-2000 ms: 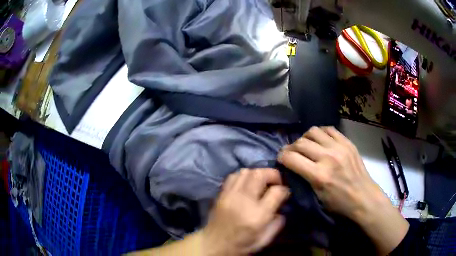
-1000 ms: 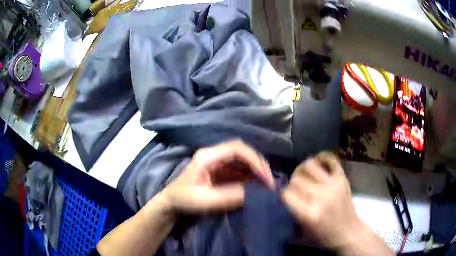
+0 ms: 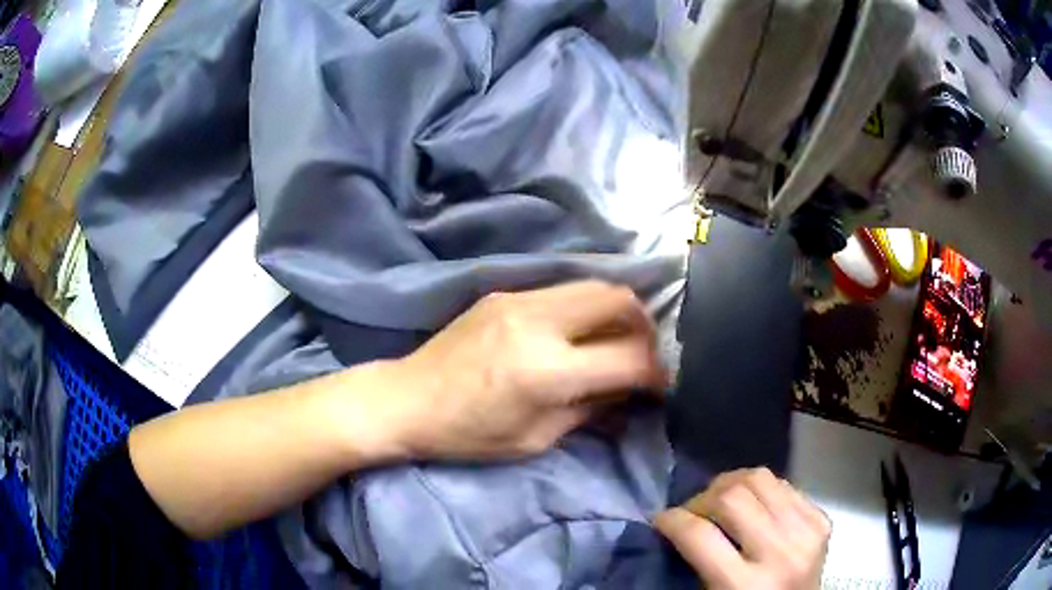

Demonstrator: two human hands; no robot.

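Shiny blue-grey lining fabric [image 3: 381, 231] lies in crumpled folds over the table. A matte dark strip [image 3: 738, 346] runs along its right edge from the presser foot [image 3: 700, 225] toward me. My left hand [image 3: 542, 363] lies over the lining left of the seam, fingers curled and blurred; whether it pinches cloth is hidden. My right hand [image 3: 750, 530] is at the lower end of the dark strip, fingertips closed on its edge where it meets the lining. The hand is partly cut off by the bottom edge.
The off-white sewing machine head [image 3: 808, 104] stands at upper right. Behind it are red and yellow scissors handles [image 3: 859, 265] and a lit phone [image 3: 952, 334]. Black snips [image 3: 900, 519] lie at lower right. A blue mesh basket [image 3: 92, 426] is below left.
My left hand has moved up and right onto the lining. My right hand has moved down along the strip. The dark strip, earlier bunched between the hands, now lies flatter. The view has shifted.
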